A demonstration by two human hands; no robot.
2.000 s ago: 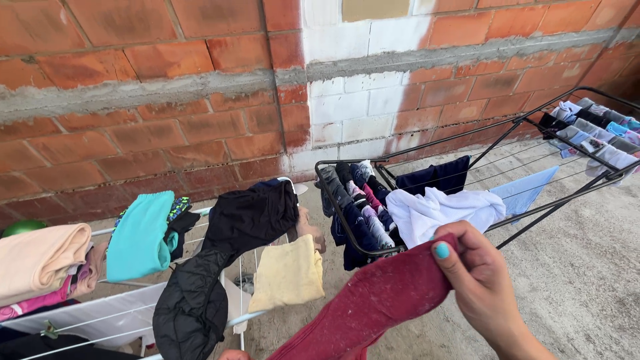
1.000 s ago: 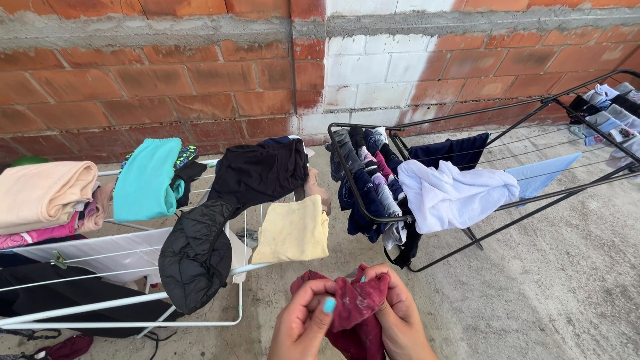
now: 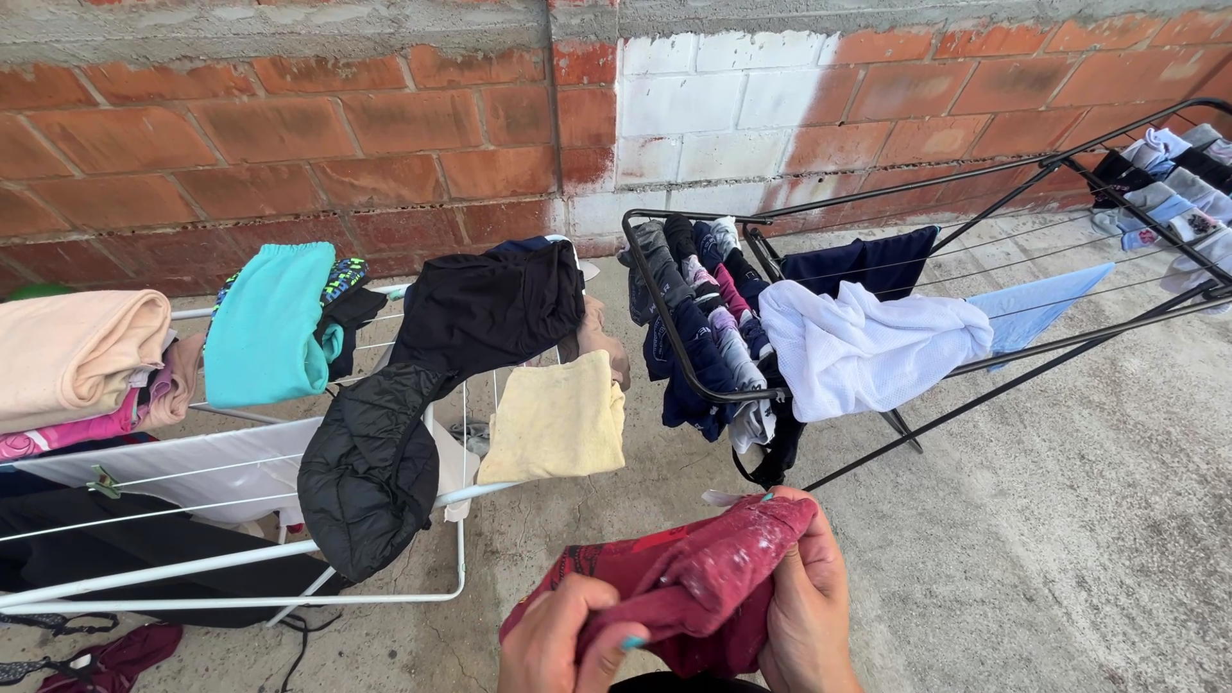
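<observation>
A dark red cloth garment [image 3: 698, 582] with whitish specks is bunched between my two hands at the bottom centre. My left hand [image 3: 568, 635] grips its lower left part, the thumb on top. On the other side my right hand [image 3: 808, 597] holds its folded edge near the upper right. Beyond the hands, a folded pale yellow cloth [image 3: 556, 419] lies on the white drying rack [image 3: 241, 556], beside a black garment [image 3: 489, 308] and a black quilted item [image 3: 371, 472]. A crumpled white cloth [image 3: 866, 346] rests over the black drying rack [image 3: 1049, 351].
Folded peach cloth [image 3: 82, 356] and turquoise cloth [image 3: 269, 327] sit on the left rack. Socks [image 3: 736, 327] hang on the black rack's near end. A dark red item [image 3: 120, 659] lies at lower left. A brick wall [image 3: 366, 144] stands behind; concrete floor [image 3: 1049, 539] extends right.
Two seconds ago the garment hung stretched from my raised right hand. Both hands now hold it bunched, lower in view. Since one second ago its folds have shifted and it is spread wider.
</observation>
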